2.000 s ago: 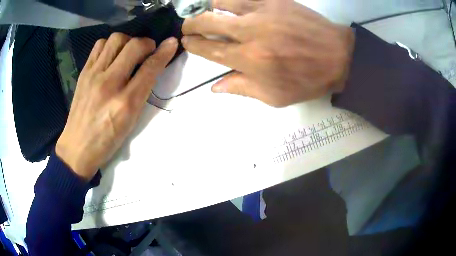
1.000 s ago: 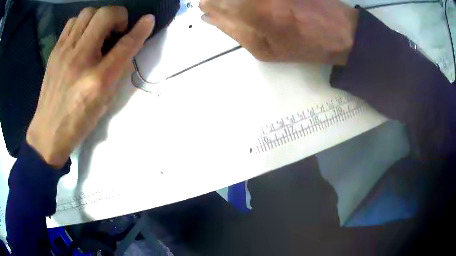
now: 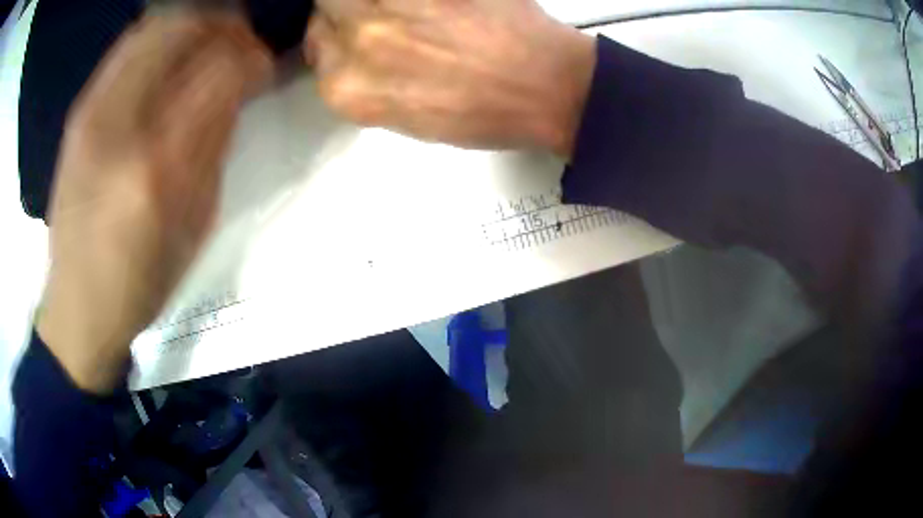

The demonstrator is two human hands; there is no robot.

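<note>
The black back panel point(image 3: 61, 76) lies at the upper left, cut off by the top edge and partly hidden by my left hand. A dark piece of it point(image 3: 280, 20) shows between my hands. My left hand point(image 3: 152, 152) is bare and blurred, over the panel, with its fingers bent at the panel's edge. My right hand point(image 3: 435, 76) is bare, at the top centre, with its fingers curled beside the dark piece. The fingertips of both hands are blurred or hidden, so the exact hold is unclear.
Thread snips point(image 3: 858, 113) lie on the white table point(image 3: 354, 233) at the right. A printed ruler scale point(image 3: 557, 225) runs along the near table edge. Below the edge are dark clothing, a blue frame part point(image 3: 468, 354) and grey fabric point(image 3: 729, 334).
My right hand has moved left, closer to my left hand and the panel. The snips have come into view from behind my right sleeve. The loose dark thread no longer shows between the hands.
</note>
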